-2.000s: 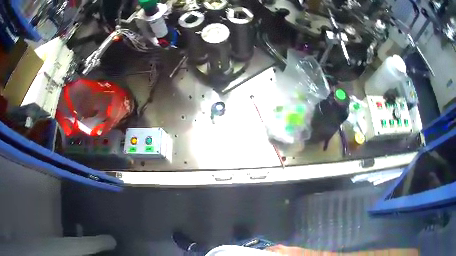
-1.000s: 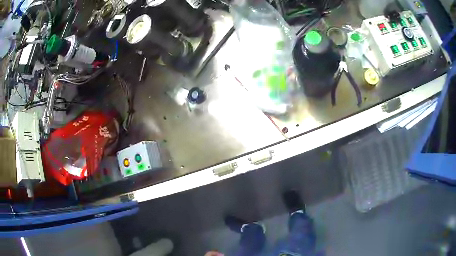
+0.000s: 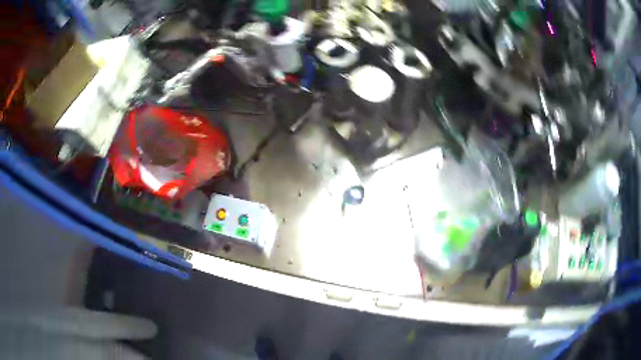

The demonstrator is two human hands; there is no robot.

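Observation:
Neither of my hands is in view. Nearest in front of me is the metal base plate [image 3: 316, 246] of the machine. A small dark ring or fitting [image 3: 353, 195] lies on it near the centre. A red-edged bag [image 3: 171, 151] lies at the left. A small pale button box [image 3: 239, 219] with yellow and green buttons stands beside it. A crumpled clear plastic bag [image 3: 460, 218] with bright green pieces inside lies at the right, against a dark bottle [image 3: 507, 242] with a green cap. The picture is blurred.
Black cylinders with pale ring tops [image 3: 371, 84] stand at the back centre. A white bottle [image 3: 592, 190] and a larger button control box [image 3: 587, 247] are at the right. A cardboard box [image 3: 63, 84] is at the left. Blue door frames [image 3: 91, 218] curve at both sides.
The view tilted and shifted, then turned back. The bit of skin at the bottom edge in the earlier frames is now out of view. The items on the plate keep their places.

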